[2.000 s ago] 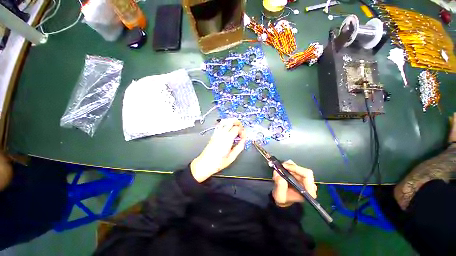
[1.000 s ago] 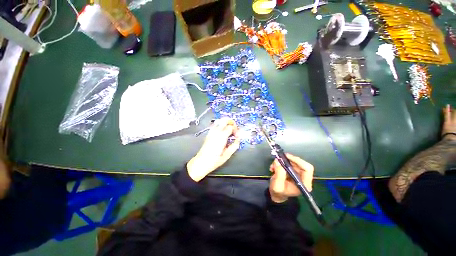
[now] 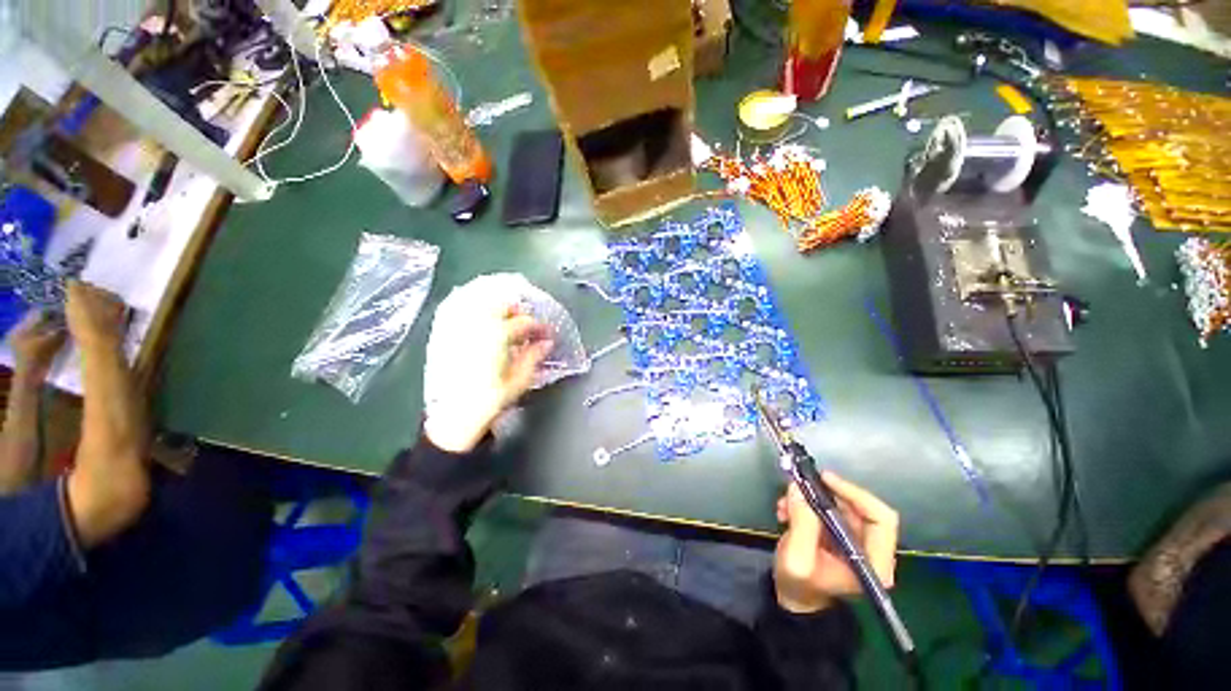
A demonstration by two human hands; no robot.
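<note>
The blue PCB panel (image 3: pixel 709 317) lies on the green bench in front of me, with several white-lead parts (image 3: pixel 621 392) sticking out from its left edge. My right hand (image 3: pixel 834 540) holds the soldering iron (image 3: pixel 844 533) like a pen, its tip over the panel's lower right part. My left hand (image 3: pixel 493 371) is on the whitish bubble-wrap bag (image 3: pixel 459 324) left of the panel, fingers bent. Whether its fingertips grip anything cannot be told.
Behind the panel stands a cardboard hood (image 3: pixel 614 95). The soldering station (image 3: pixel 979 284) with its solder spool (image 3: pixel 992 155) is at right, cords hanging frontward. Wire leads (image 3: pixel 783 189), a phone (image 3: pixel 533 178) and a clear bag (image 3: pixel 367 313) lie around. People sit at both sides.
My left hand has left the panel's lower left edge and moved left onto the bubble-wrap bag. The iron stays over the panel. The view has shifted, showing more of the left table and another person's arms.
</note>
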